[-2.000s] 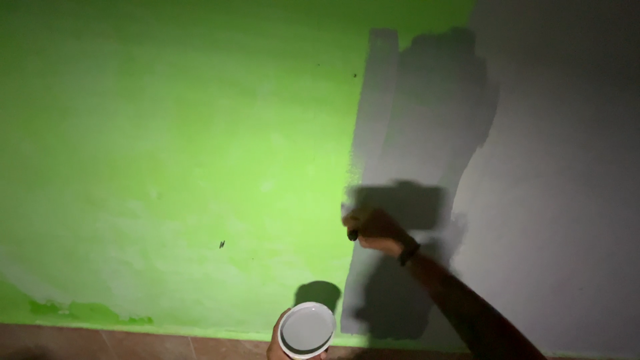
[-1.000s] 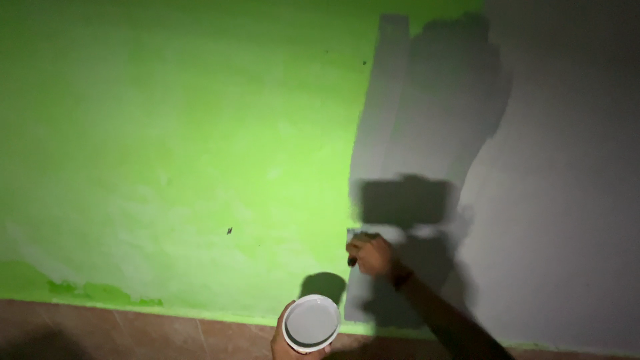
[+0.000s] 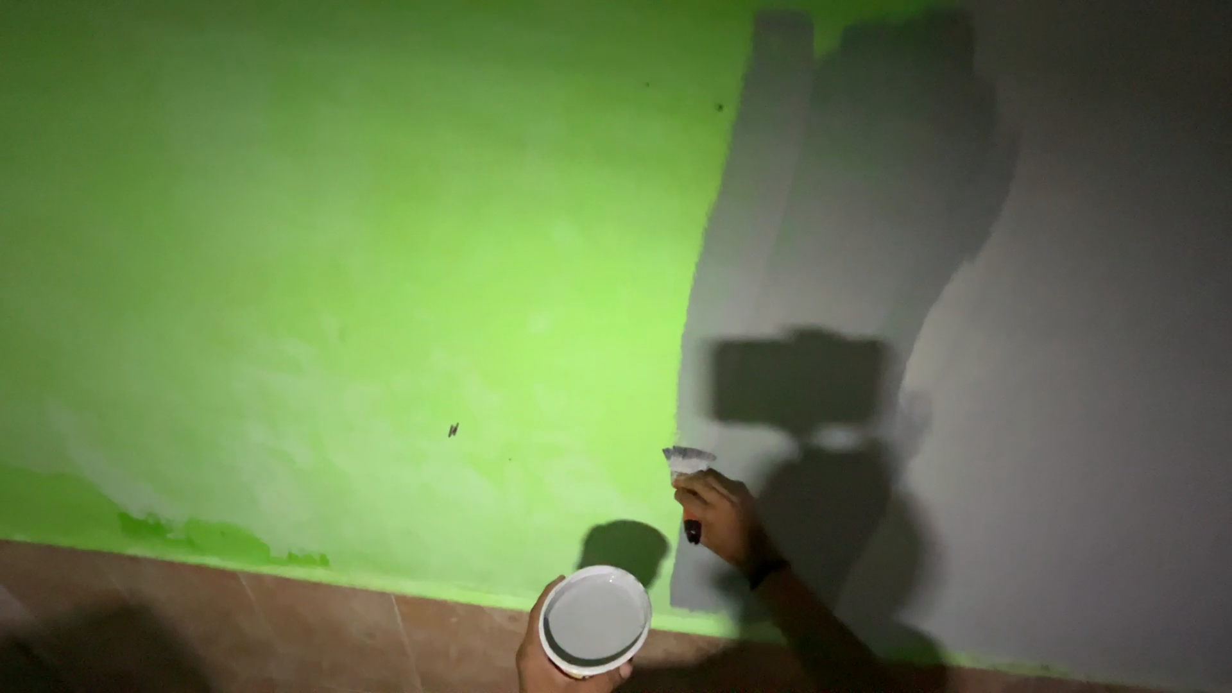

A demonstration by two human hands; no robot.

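My right hand (image 3: 717, 512) grips a paintbrush (image 3: 691, 462) by its handle, whose dark end shows below the fingers. The bristles, pointing up and coated with grey, touch the wall at the left edge of a grey painted band (image 3: 736, 318). Left of that band the wall (image 3: 385, 269) is bright green. At the bottom middle my left hand (image 3: 539, 645) holds a round white tub (image 3: 597, 621) of grey paint, its open top facing me, in front of the foot of the wall. A dark band circles my right wrist.
Reddish-brown floor tiles (image 3: 318, 616) run along the wall's foot. Further right the wall (image 3: 1078, 385) is lighter grey. Shadows of a head, an arm and a boxy shape fall on the painted part. Small dark marks (image 3: 453, 430) dot the green wall.
My right hand stays near the band's left edge; the bristles now show clearly above its fingers. A green notch at that edge, seen above the hand a second ago, is now grey.
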